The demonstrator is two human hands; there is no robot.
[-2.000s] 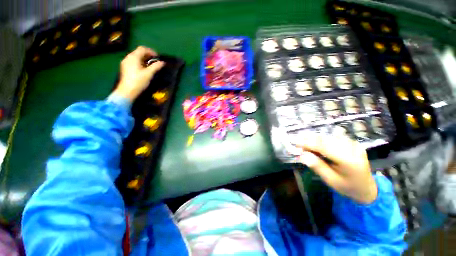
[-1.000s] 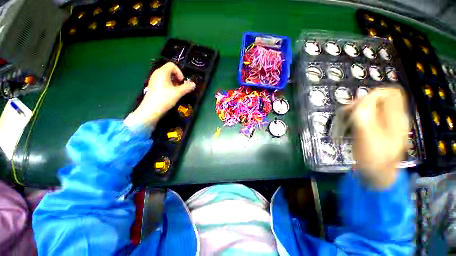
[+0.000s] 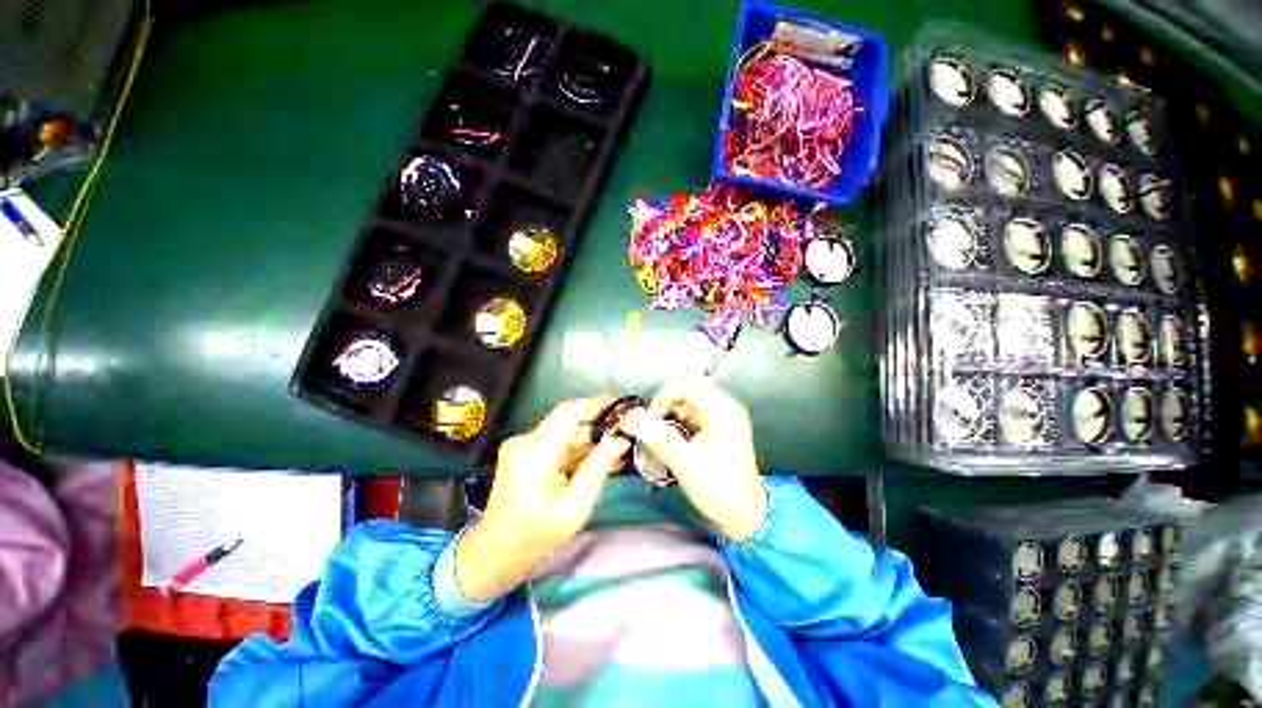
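Observation:
My left hand [image 3: 543, 473] holds a small dark-rimmed round housing [image 3: 617, 416] at the bench's front edge. My right hand [image 3: 710, 457] holds a silver-faced disc [image 3: 652, 463] against or very near it; fingers hide parts of both. The black tray [image 3: 480, 221] lies to the left, with three amber units in the lower right column, one empty-looking pocket above them, and dark or silvery units in other pockets. The pink-red wire heap [image 3: 720, 259] lies ahead of my hands. Two silver-faced discs [image 3: 829, 257] sit beside it.
A blue bin [image 3: 872, 132] of wires stands behind the heap. Stacked clear trays [image 3: 907, 277] of silver discs are at right, another black tray beyond. A filled stack [image 3: 969, 588] is lower right. Paper with a pink pen [image 3: 208, 564] is lower left. A person's pink sleeve [image 3: 53, 567] shows at left.
My left hand has left the black tray with a housing. My right hand has come from the clear trays with a silver disc. Both hands are now together in front; the view has shifted.

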